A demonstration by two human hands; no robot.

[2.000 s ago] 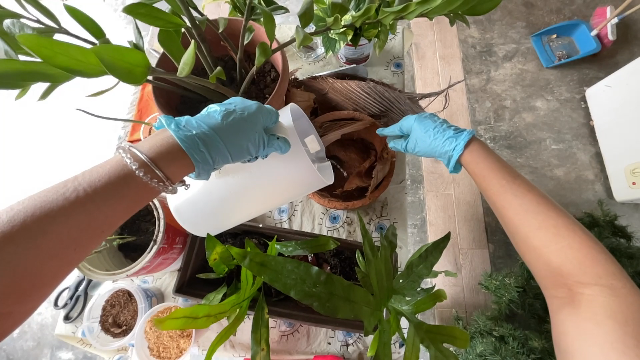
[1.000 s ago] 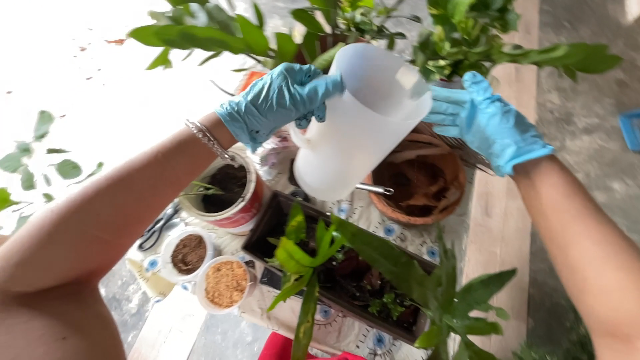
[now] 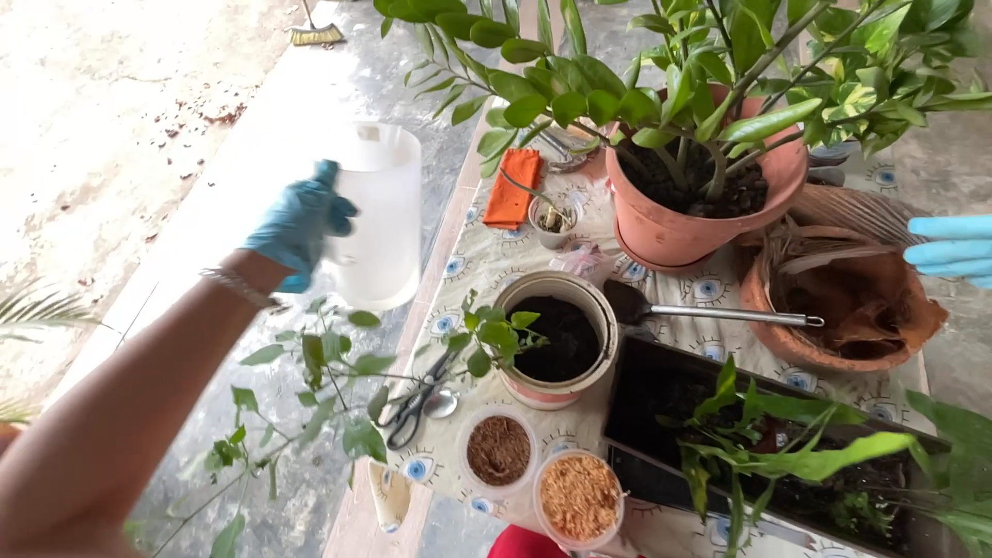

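My left hand [image 3: 302, 225], in a blue glove, grips a translucent white plastic pitcher [image 3: 380, 225] by its handle side, out past the left edge of the table. The pitcher stands upright in the air; its content cannot be made out. At the right edge of the view, my gloved right hand [image 3: 953, 246] is partly cut off, its fingers extended and nothing seen in them. Nearest to it is a terracotta bowl [image 3: 775, 329] lined with brown fibrous husk. A trowel with a metal handle [image 3: 721, 311] lies between that bowl and a cream pot of dark soil [image 3: 508, 298].
A large terracotta pot [image 3: 674, 225] holds a tall leafy plant. Nearer are a dark rectangular planter [image 3: 647, 387], tubs of brown fibre [image 3: 498, 451] and light shavings [image 3: 581, 496], and black-handled scissors [image 3: 415, 407]. An orange cloth [image 3: 513, 188] lies behind. A broom [image 3: 316, 35] is on the floor.
My left hand has carried the pitcher leftward from above the husk-lined bowl to beyond the table edge. My right hand, close to the pitcher before, is now apart from it. The view has shifted left.
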